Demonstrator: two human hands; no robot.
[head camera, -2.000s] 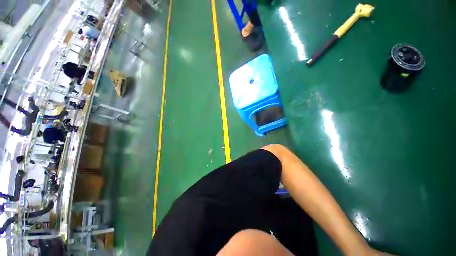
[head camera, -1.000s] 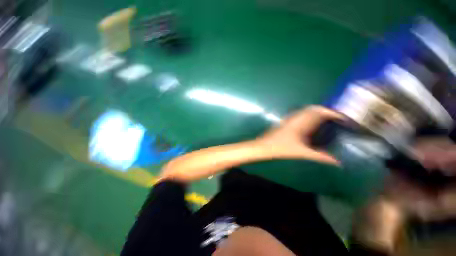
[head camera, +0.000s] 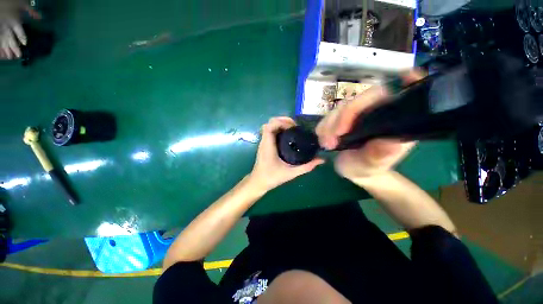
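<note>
My left hand is wrapped around a black cylindrical housing, its round end facing up, just above or on the green bench. My right hand grips a long black electric screwdriver, blurred by motion, its narrow end pointing left toward the housing. Whether the bit touches the housing cannot be told. The screw feeder, with white top and blue sides, stands just beyond my hands, its brass-coloured front partly hidden by my right hand.
Another black housing lies on its side at left, near a yellow-headed hammer. A black blister tray is at right. Another person's hand is at top left. A blue stool stands below the bench edge.
The view has swung right toward the feeder. My left hand, earlier open beside a blurred dark object, is now closed around the housing. The screwdriver now shows in my right hand.
</note>
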